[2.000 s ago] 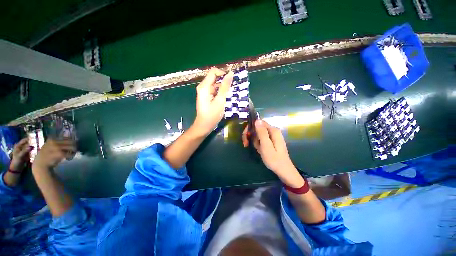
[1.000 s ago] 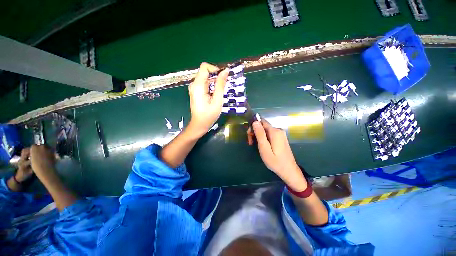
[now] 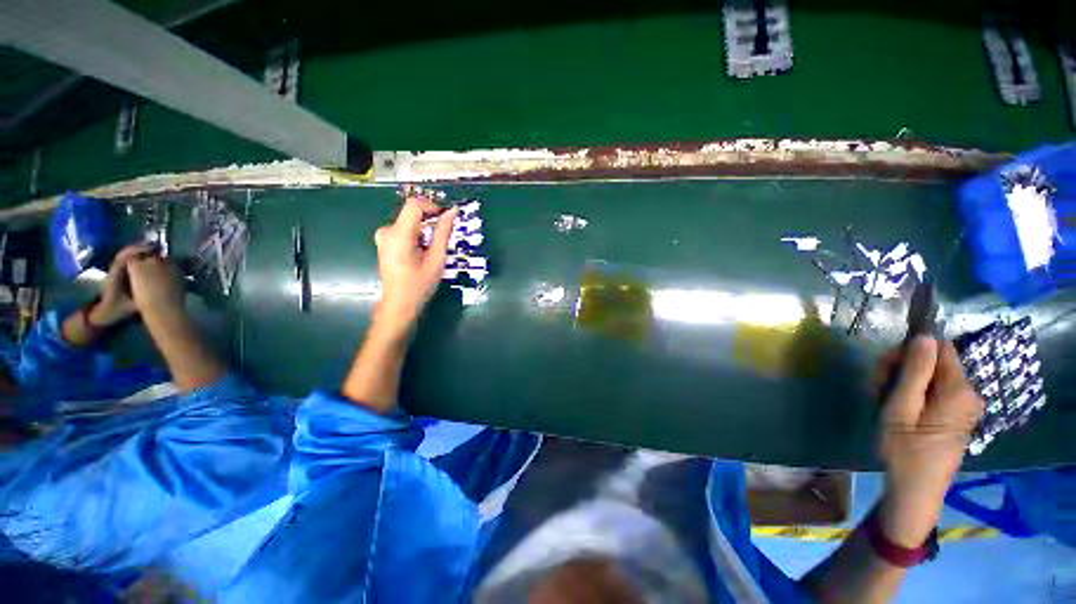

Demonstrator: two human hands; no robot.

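Note:
My left hand (image 3: 411, 262) holds a small black-and-white parts sheet (image 3: 467, 250) near the back edge of the green bench. My right hand (image 3: 930, 395) is far to the right, closed around a dark slim tool (image 3: 922, 309) that points up, beside a loose pile of white tabs (image 3: 883, 269). A stacked checkered black-and-white cluster (image 3: 1010, 375) lies just right of my right hand, partly hidden by it.
A blue bin (image 3: 1024, 230) with white pieces stands at the far right. Yellow tape (image 3: 614, 304) is on the bench. A thin dark stick (image 3: 302, 269) lies at left. Another worker's hands (image 3: 144, 278) are farther left. Units lie on the green conveyor (image 3: 531, 83) behind.
The view has shifted rightward. My right hand has moved from beside the sheet to the white tabs at right, with the dark tool. My left hand still holds the sheet, now lower and nearer the bench.

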